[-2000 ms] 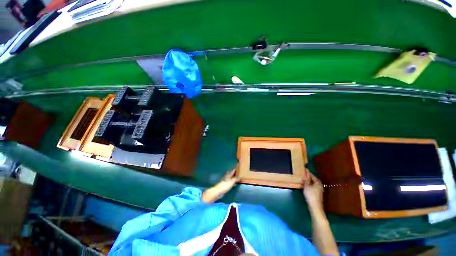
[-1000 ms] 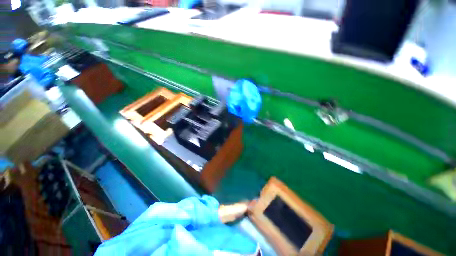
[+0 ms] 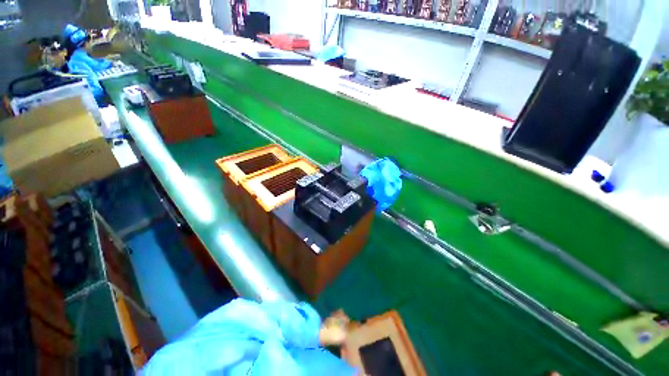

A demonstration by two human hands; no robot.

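Observation:
The wooden window frame (image 3: 354,339) lies at the bottom of the view, cut off by the edge. It is orange-tan with a dark rectangular opening. My left hand (image 3: 334,329) is at its upper left edge, fingers on the rim; the blue sleeve hides part of the wrist. My right hand is not in view. A tiny tan patch shows at the bottom edge to the right, too small to identify.
A wooden cabinet (image 3: 341,257) with black inserts (image 3: 330,200) stands beyond the frame, beside two windowed wooden frames (image 3: 253,192). Another cabinet (image 3: 181,117) is farther along. A blue plastic bag (image 3: 383,183) hangs on the rail. Cartons (image 3: 55,143) and a person in blue (image 3: 84,64) are at left.
The view has swung left and up along the line. The window frame now sits lower and turned in view, my left hand still at it. My right hand and the right-hand cabinet's panel have left view.

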